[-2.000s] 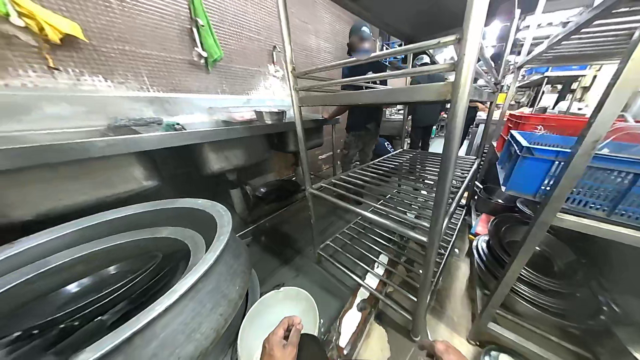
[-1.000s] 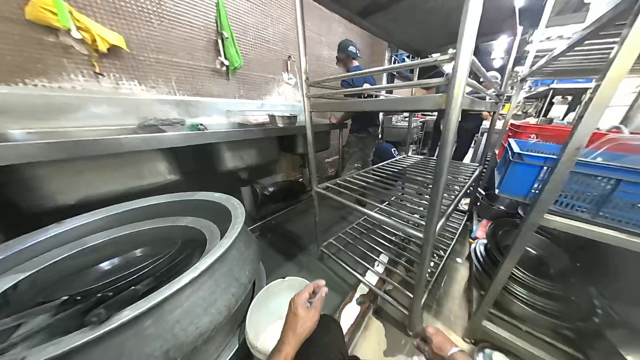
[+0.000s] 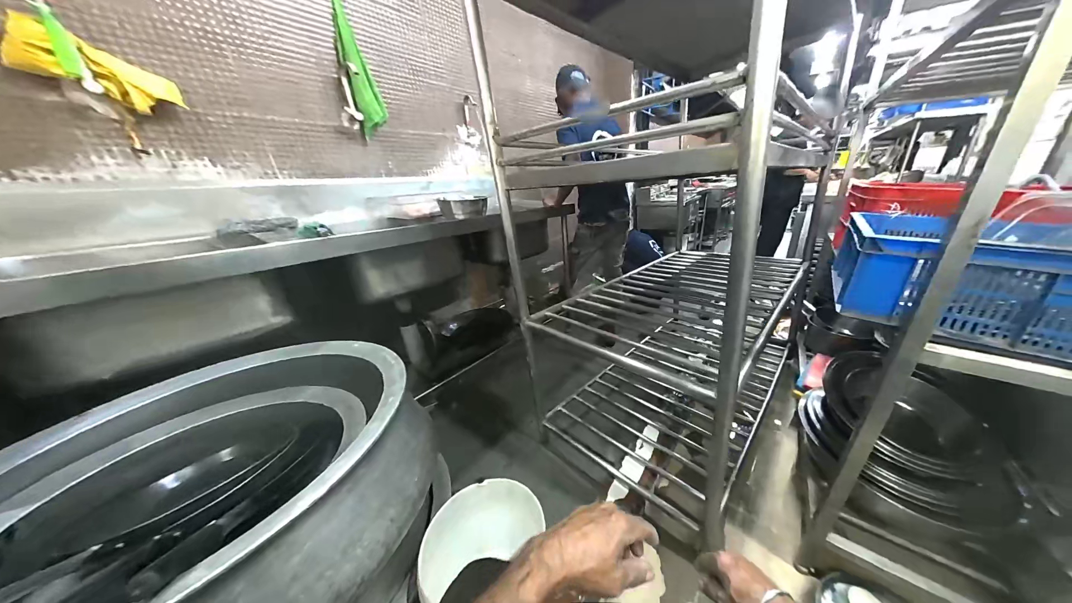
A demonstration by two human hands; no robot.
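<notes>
My left hand (image 3: 586, 553) is at the bottom centre, fingers curled, over the right rim of a white plastic bucket (image 3: 481, 519); whether it holds anything is not clear. At the bottom edge to its right, my right hand (image 3: 737, 578) is by the foot of a metal rack (image 3: 724, 368), and its fingertips are partly cut off or hidden. The rack has barred shelves. Left of the bucket is a large round metal pot (image 3: 352, 511) with a smaller pot and dark pans nested inside.
A steel sink counter (image 3: 167, 268) runs along the left wall. On the right, a second rack holds blue crates (image 3: 896, 268) and a red crate (image 3: 930, 197), with black pans (image 3: 888, 419) stacked below. A person (image 3: 595, 167) stands behind the near rack; another is partly visible further right.
My left hand has moved right, from over the bucket towards the rack's foot. The person behind the rack has shifted posture.
</notes>
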